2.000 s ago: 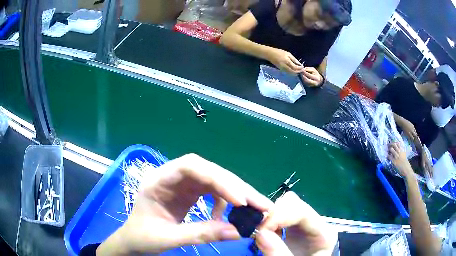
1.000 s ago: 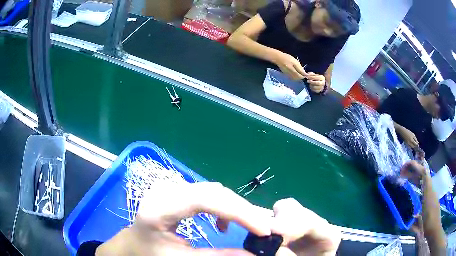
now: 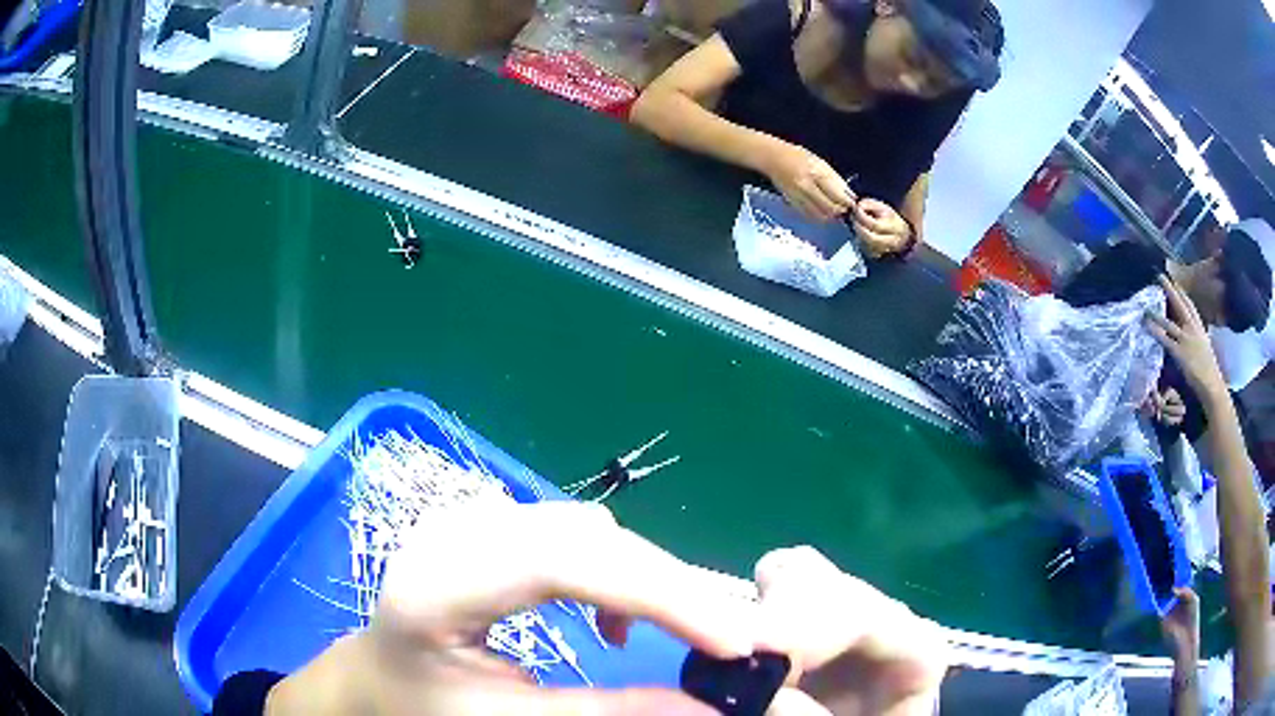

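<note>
A black housing (image 3: 734, 680) is pinched between finger and thumb of my left hand (image 3: 517, 602), low in the view. My right hand (image 3: 853, 636) is against the housing's right side; its fingertips are partly hidden and overexposed, so I cannot tell if it grips the housing or a lead. Both hands are above the near edge of the blue tray (image 3: 252, 602). White leads (image 3: 413, 483) lie heaped in the tray, partly covered by my left hand.
A green belt (image 3: 517, 364) carries wired assemblies (image 3: 615, 476), one farther left (image 3: 404, 248). A clear tub (image 3: 118, 490) stands left of the tray. A metal post (image 3: 112, 182) rises at left. Across the belt a coworker works over a clear tub (image 3: 794, 245); another person's hand holds a plastic bag (image 3: 1035, 364).
The wired assemblies on the belt have moved left. My hands shifted slightly right and down, then stayed nearly still, with the housing still held. At right, a blue tray is now tilted up beside the raised bag.
</note>
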